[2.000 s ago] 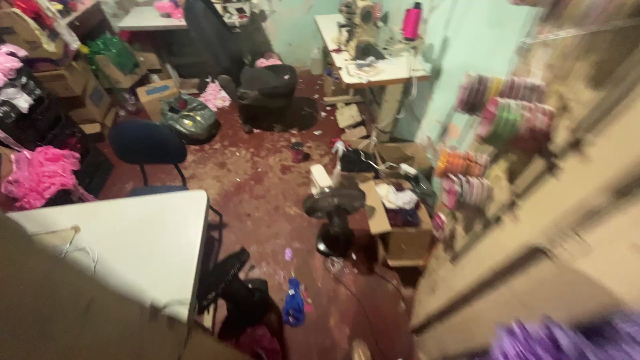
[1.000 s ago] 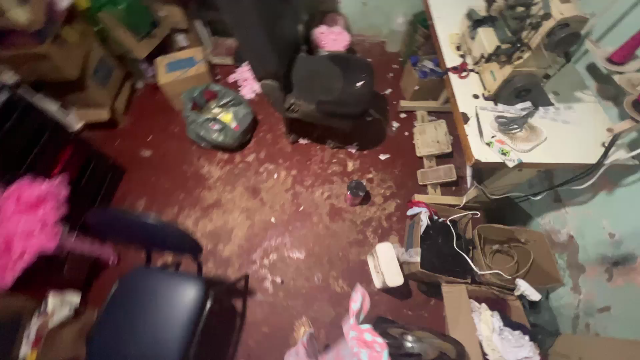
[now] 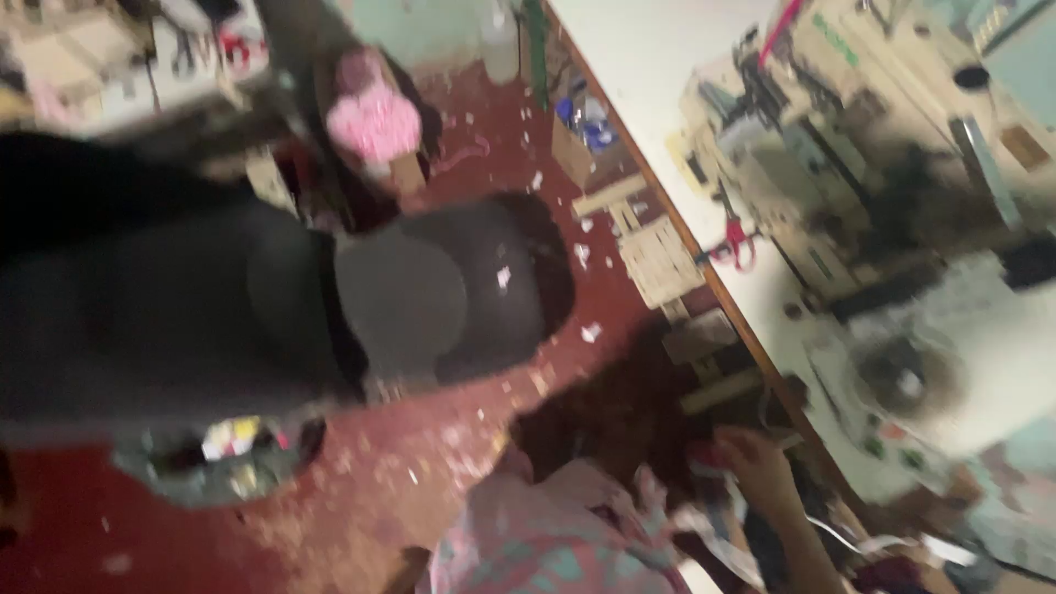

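Observation:
My right hand reaches low beside the edge of the white sewing table, its fingers at a small dark red thing. Blur hides whether the fingers grip it. My left hand is out of view. Above my right hand, an industrial sewing machine stands on the white table. Scissors with red handles lie at the table's near edge, blades over the rim. Pink and green patterned clothing fills the bottom middle.
A black padded chair stands left of the table. A plastic bag with scraps is on the red floor below it. A treadle lies under the table's edge, near a cardboard box. A white cable runs at lower right.
The view has moved much closer to the chair and sewing table. My right hand is now visible at lower right; it was not seen in the earlier frames.

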